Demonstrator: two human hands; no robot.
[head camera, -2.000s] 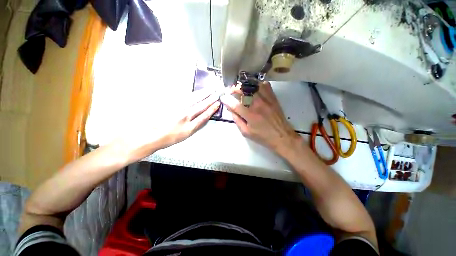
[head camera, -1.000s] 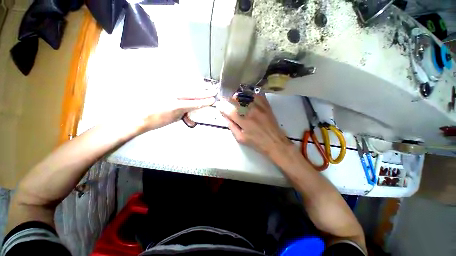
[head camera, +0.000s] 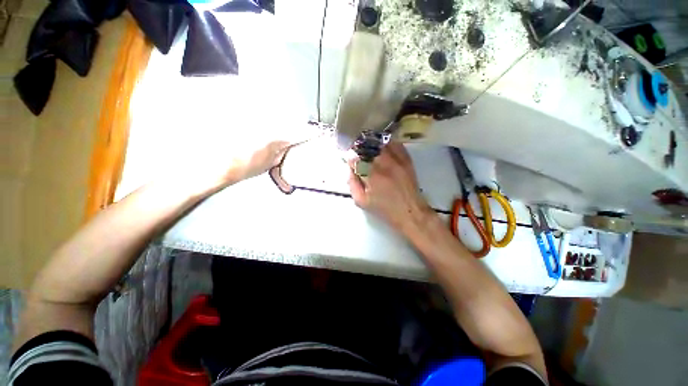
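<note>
My left hand (head camera: 260, 160) lies on the white table left of the needle, its fingers pointing right and washed out by glare. My right hand (head camera: 386, 187) is just right of the needle area, its fingers partly hidden behind the presser parts (head camera: 369, 143) of the sewing machine (head camera: 483, 83). No work piece can be made out in the bright glare between the hands. I cannot tell whether either hand holds something. A curved pinkish-brown strip with a dark edge (head camera: 281, 178) shows below my left fingers, joined to the dark seam line.
Scissors (head camera: 474, 219) with orange-red and yellow loops lie right of my right hand. Blue-handled snips (head camera: 546, 252) lie beside a white parts tray (head camera: 602, 260). Dark shiny pieces (head camera: 210, 49) are at upper left, near orange-edged cardboard (head camera: 113, 124). Red and blue objects are below the table.
My left hand has drawn back leftward from the needle. The purplish piece seen earlier under my fingers no longer shows. My right hand stays by the needle. The view has shifted, showing more machine top.
</note>
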